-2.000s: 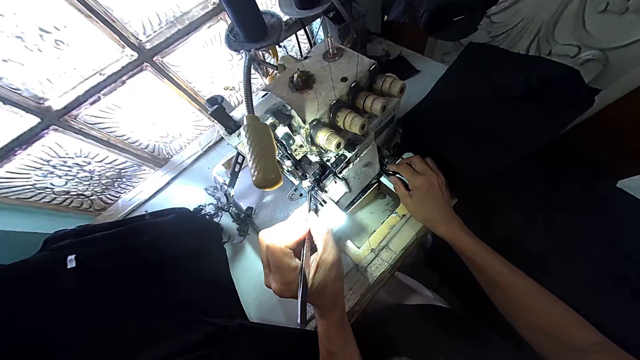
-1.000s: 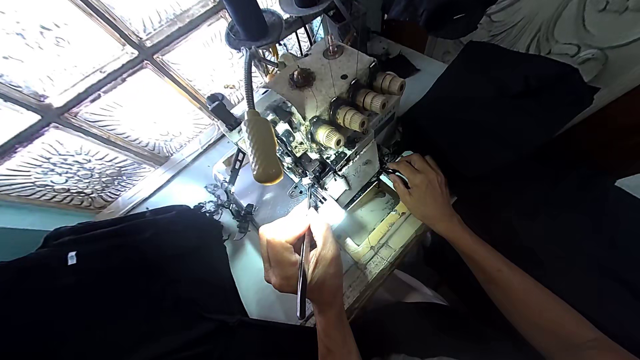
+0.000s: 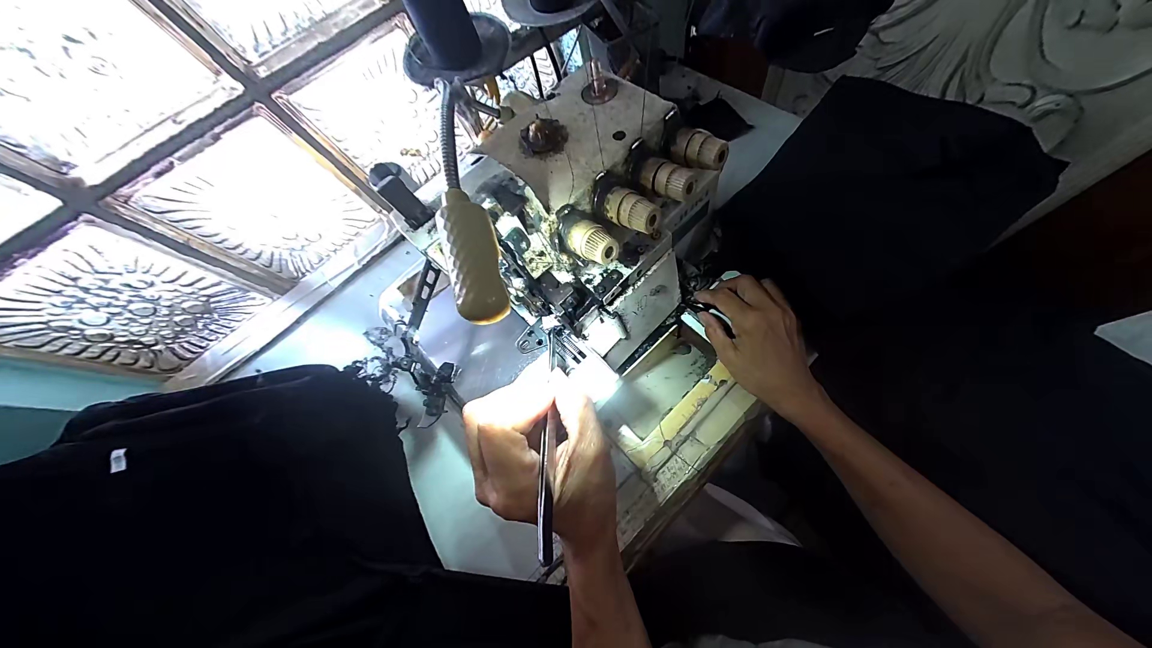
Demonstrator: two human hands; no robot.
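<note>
An overlock sewing machine (image 3: 576, 135) with several cream tension dials (image 3: 630, 211) stands in the middle of the head view, its lower front cover swung open. My left hand (image 3: 544, 459) is closed around metal tweezers (image 3: 546, 490), whose tips point up at the needle and presser foot area (image 3: 556, 337). Glare from the lamp washes out the tweezers' tips and the fingers around them. At the machine's right side, by the handwheel area, my right hand (image 3: 760, 337) rests with curled fingers on a dark part; whether it grips that part is hard to see.
A gooseneck lamp (image 3: 472, 261) hangs just before the machine. Black fabric with a small white tag (image 3: 119, 461) covers the table's left side. More black cloth (image 3: 891, 180) lies at the right. Thread scraps (image 3: 396, 360) cling to a bracket left of the machine. Behind is a patterned glass window (image 3: 252, 198).
</note>
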